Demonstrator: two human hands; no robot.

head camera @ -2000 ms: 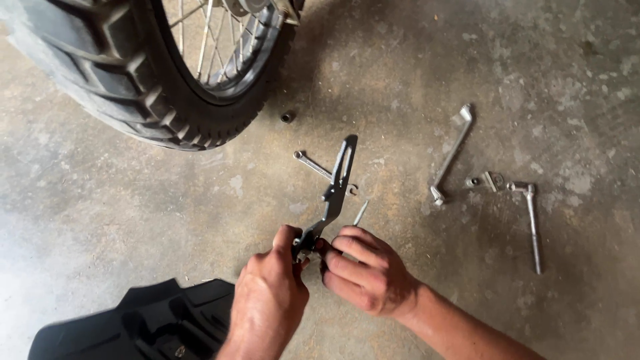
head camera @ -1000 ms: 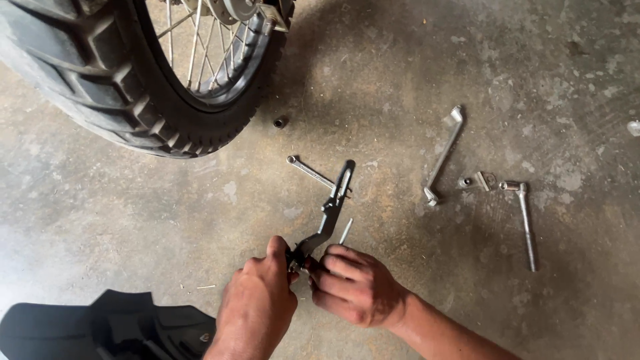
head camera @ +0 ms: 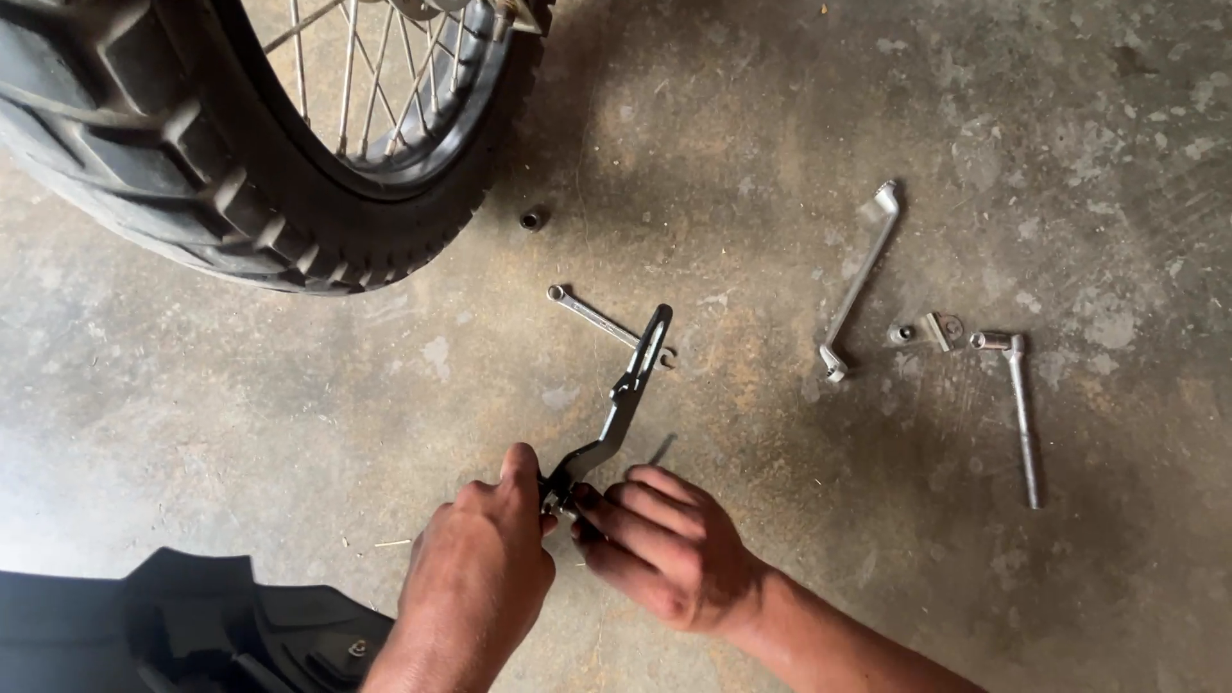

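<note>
A black slotted metal bracket (head camera: 616,409) is gripped at its lower end by my left hand (head camera: 481,563). My right hand (head camera: 669,549) has its thumb and fingertips at that same end, on a small metal fastener (head camera: 566,510) partly covered by the fingers; its exact form cannot be told. A thin metal rod-like piece (head camera: 664,449) shows just above my right knuckles, its lower part hidden behind the hand. Behind the bracket a combination wrench (head camera: 599,320) lies on the floor, partly covered by the bracket's slotted end.
A knobby motorcycle tire (head camera: 279,207) stands upper left, a small socket (head camera: 530,220) beside it. On the right lie an offset box wrench (head camera: 861,279), a nut or socket (head camera: 902,333), an axle adjuster plate (head camera: 941,331) and a socket handle (head camera: 1026,423). A black plastic fender (head camera: 202,621) fills the lower left.
Both hands stay together at the bracket's lower end. The bracket's slotted end has tilted further to the right than two seconds ago. The view has shifted a little.
</note>
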